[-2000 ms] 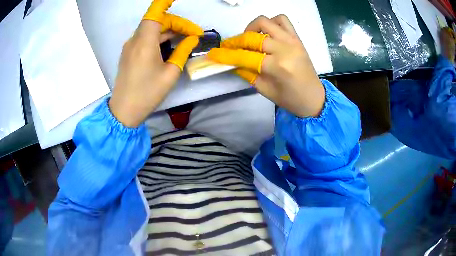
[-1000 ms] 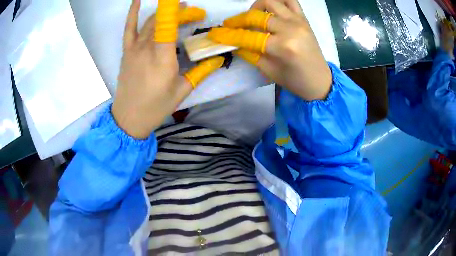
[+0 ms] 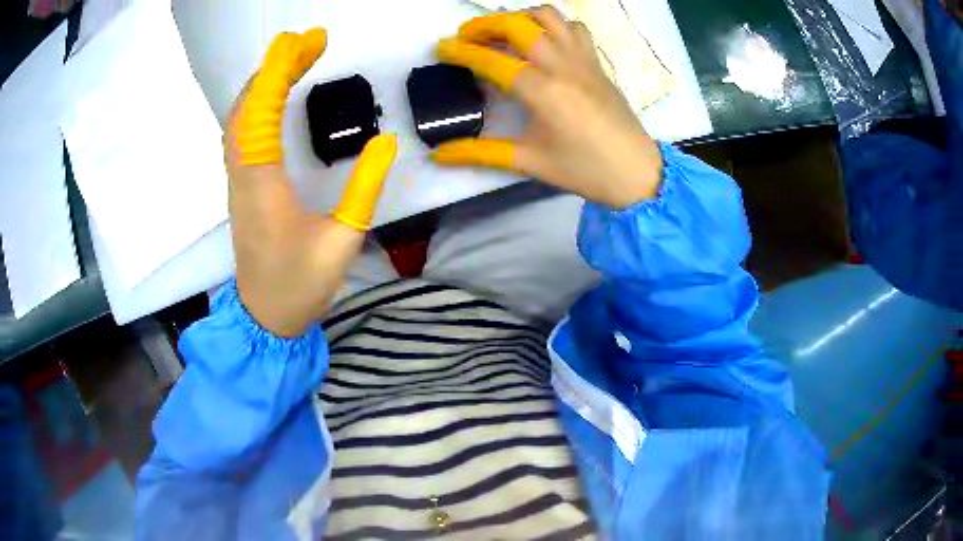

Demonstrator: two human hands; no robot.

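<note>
Two black smartwatch bodies lie side by side on the white foam mat (image 3: 486,196), each with a bright reflection on its face. My left hand (image 3: 290,211), with yellow-orange finger cots, is spread around the left watch body (image 3: 343,118), thumb below and fingers above. It holds nothing. My right hand (image 3: 565,116), also in finger cots, is open around the right watch body (image 3: 446,104), fingers above and thumb below. I see no grip on the watch. The right hand's lower fingers are hidden.
Large white sheets (image 3: 148,148) lie at the left. A cream-coloured flat piece (image 3: 634,53) lies right of my right hand. Crinkled clear plastic (image 3: 845,74) lies on the green bench top (image 3: 729,32) at the far right. A blue sleeve (image 3: 903,201) of another person shows at the right.
The scraper block has left my right hand. Both hands have opened and drawn apart, leaving the two watch bodies uncovered. A cream-coloured piece now shows at the right of the mat.
</note>
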